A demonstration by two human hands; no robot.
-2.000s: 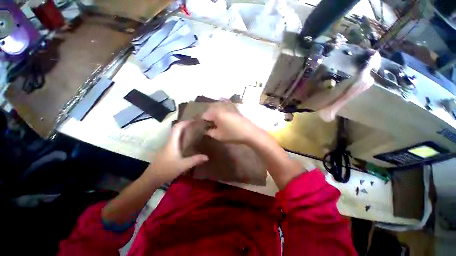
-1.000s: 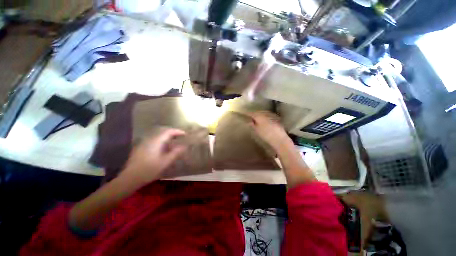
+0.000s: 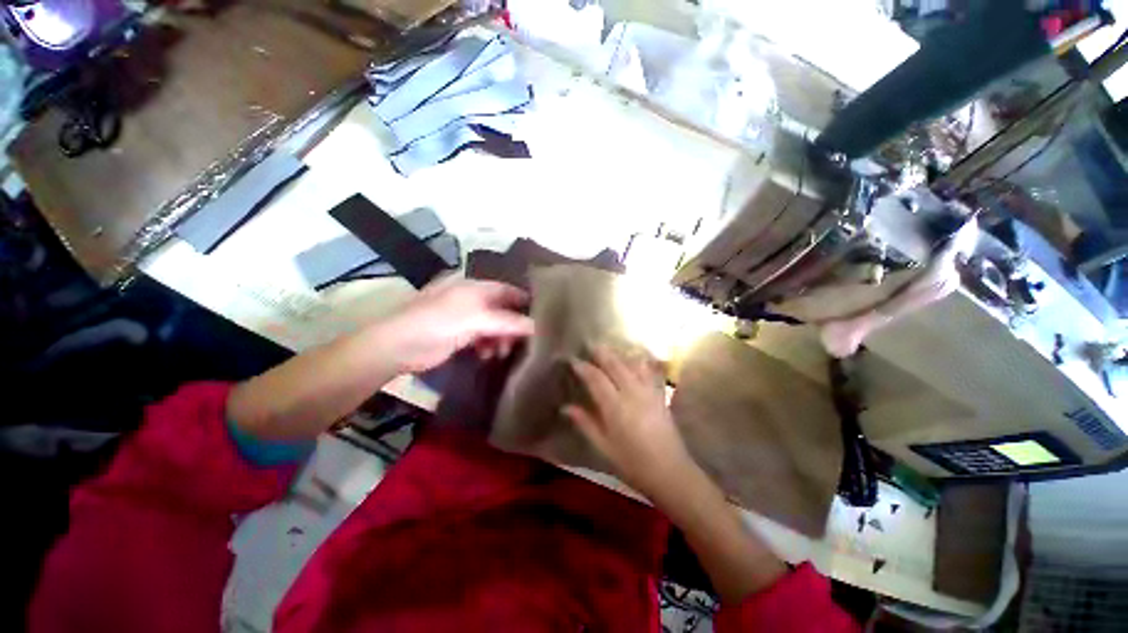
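Note:
A brown cloth panel [image 3: 563, 322] lies in front of the machine's needle area, its left side slightly raised. Darker brown panels [image 3: 460, 393] show beneath and left of it. A second brown panel [image 3: 757, 414] lies to the right, under the machine arm. My left hand [image 3: 460, 324] is at the left panel's left edge, fingers bent; whether they pinch the cloth is unclear. My right hand [image 3: 625, 406] rests on the left panel, palm down, fingers apart. Lamp glare hides the needle and presser foot of the sewing machine [image 3: 792, 223].
Grey-blue strips [image 3: 452, 105] are heaped at the back left. A dark strip [image 3: 390, 239] crosses paler ones nearer me, and another strip [image 3: 241, 204] lies farther left. Black-handled scissors [image 3: 856, 464] lie under the machine arm, near scraps. A pink rag [image 3: 909, 291] hangs on the machine.
My right hand has moved from the right panel to the left one. My left hand has moved to the left panel's left edge. The right panel is now uncovered. The camera view has shifted.

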